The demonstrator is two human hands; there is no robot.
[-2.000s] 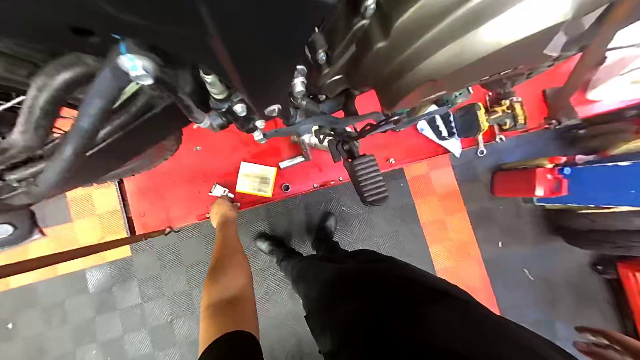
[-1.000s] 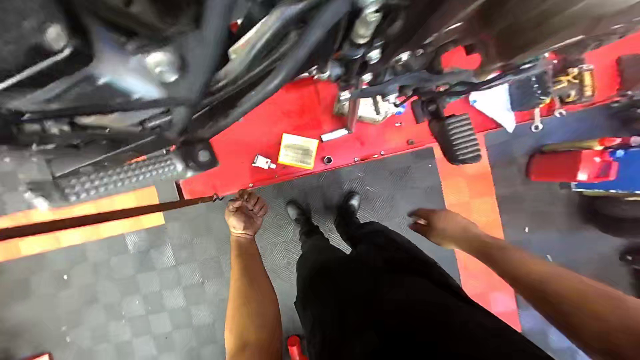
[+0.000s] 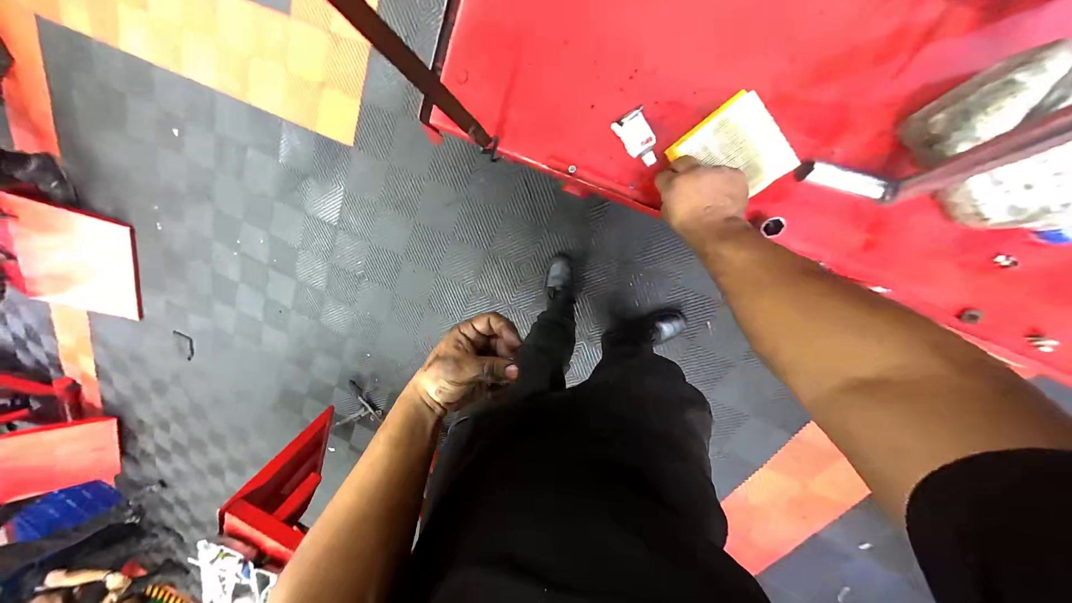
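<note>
My right hand [image 3: 703, 197] is at the edge of the red lift platform [image 3: 536, 75], its fingers touching the near corner of a yellow-edged printed packet [image 3: 741, 142]. Whether the fingers grip the packet is hidden. Just left of that hand lies a small white tube [image 3: 635, 134] with a cap. My left hand [image 3: 473, 364] hangs over the floor near my leg, fingers curled and fingertips close together; whether something small is between them cannot be told. A socket [image 3: 772, 227] sits by the platform edge, below a metal cylinder [image 3: 846, 180].
A dark strap [image 3: 410, 67] hooks onto the platform edge at the top. Nuts or bolts [image 3: 970, 316] lie on the platform at right. A red metal stand or bin [image 3: 276, 494] is on the tiled floor [image 3: 251, 251] at lower left, with a dark tool [image 3: 365, 404] beside it.
The view has swung strongly to the left. My right hand has moved from over the floor to the packet on the platform. My left hand has moved away from the platform edge.
</note>
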